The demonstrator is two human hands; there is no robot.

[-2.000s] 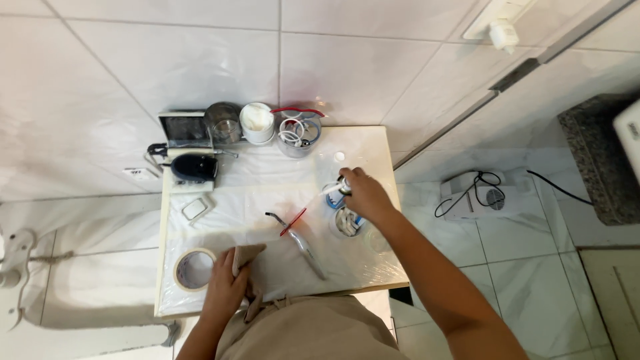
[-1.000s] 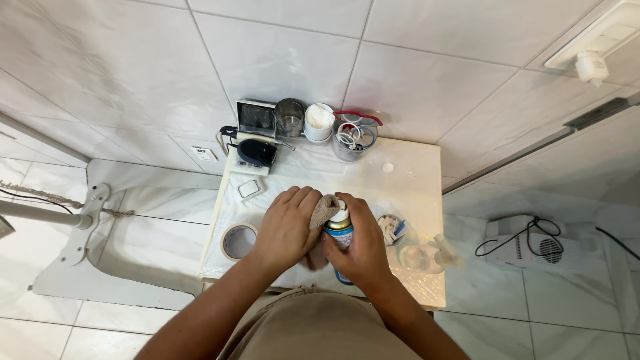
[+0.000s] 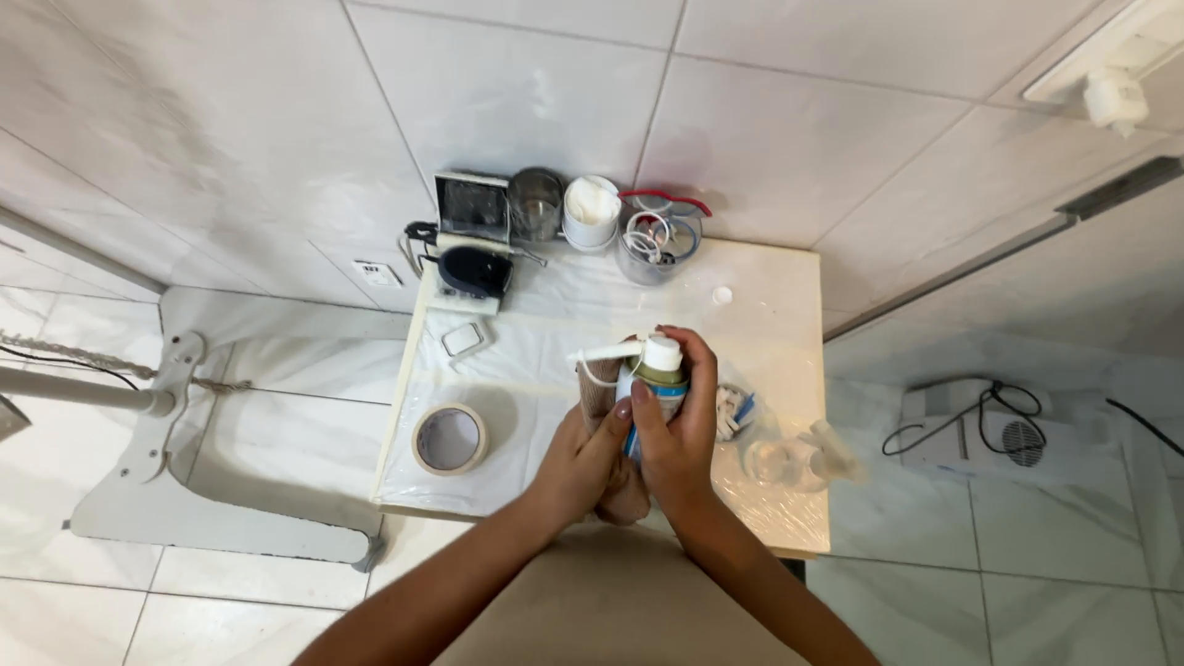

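Both my hands are together over the front of the plastic-covered table. My right hand (image 3: 683, 425) wraps around a small bottle (image 3: 662, 381) with a blue and white label and a white cap; a white nozzle or strap sticks out to its left. My left hand (image 3: 585, 462) holds a brown cloth (image 3: 622, 499) against the bottle's left side, its thumb near the label. The cloth hangs below the hands. How the left fingers lie behind the cloth is hidden. Just right of the bottle is a round container (image 3: 733, 412) with white and blue pieces.
A roll of masking tape (image 3: 450, 439) lies at left, below a small white square item (image 3: 462, 339). Along the wall stand a dark cup (image 3: 536, 205), a white tub (image 3: 591, 213) and a clear cup with rings (image 3: 650, 245). Clear plastic containers (image 3: 786, 462) sit at the right edge.
My left hand has moved from the table's left side to the bottle, bringing the cloth. My right hand has come in from the right and now holds the bottle upright. The view has shifted.
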